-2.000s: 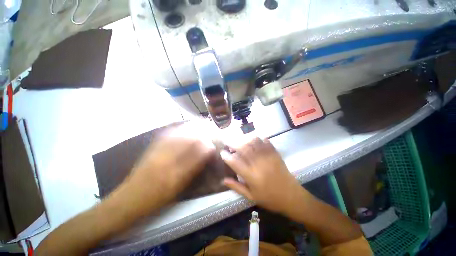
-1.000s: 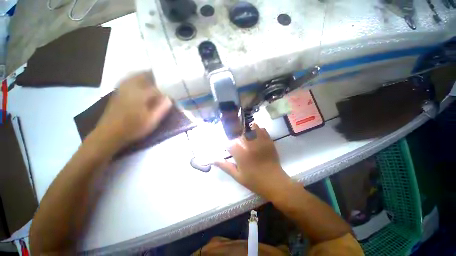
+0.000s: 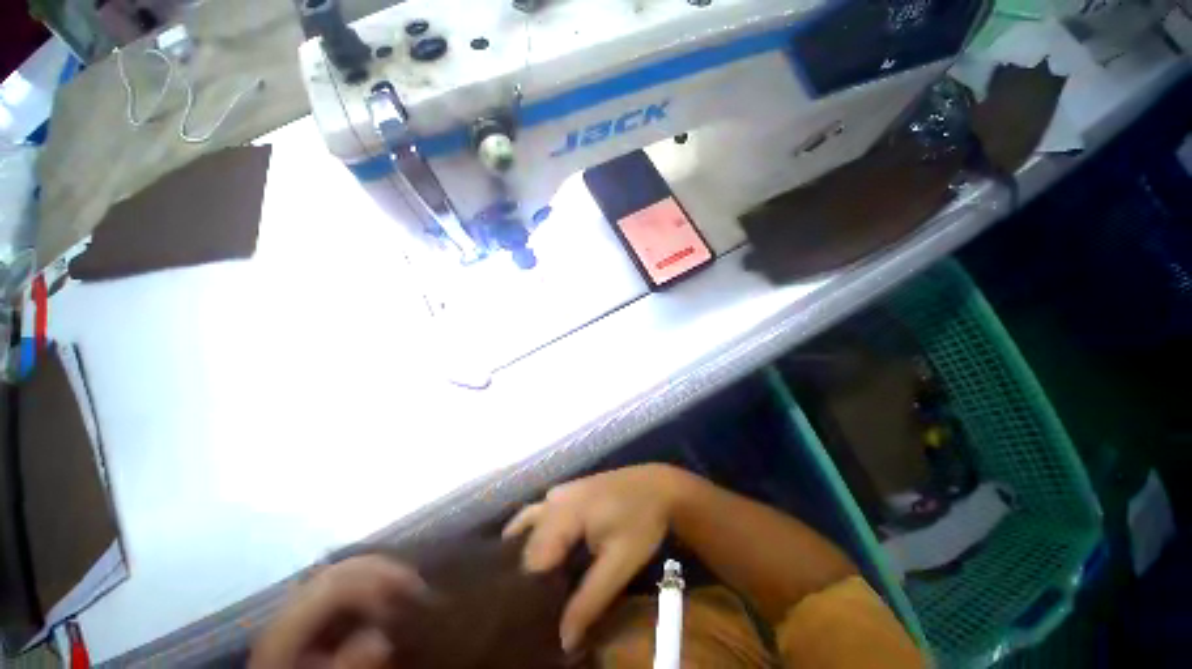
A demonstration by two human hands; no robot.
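A dark brown cut piece of cloth [image 3: 477, 604] is at the lap, below the table's front edge, and blurred. My left hand [image 3: 343, 614] is at its left side, blurred and partly cut off by the bottom edge; its grip is unclear. My right hand [image 3: 604, 536] is at the cloth's right side, with fingers spread and curved over it; whether it grips is unclear. The white sewing machine [image 3: 575, 124] with a blue stripe stands behind, its presser foot area [image 3: 503, 248] under bright glare with no cloth there.
A phone [image 3: 660, 242] with a lit screen lies under the machine arm. Brown pieces [image 3: 850, 222] lie at right, another [image 3: 183, 216] at back left, and a stack [image 3: 59, 497] at the left edge. A green basket [image 3: 1033, 431] is below right. A white stick-like object [image 3: 669, 614] rises at bottom centre.
Both hands and the brown cloth have moved from the machine bed down to the lap. The view has shifted, showing more of the machine arm and the whole phone.
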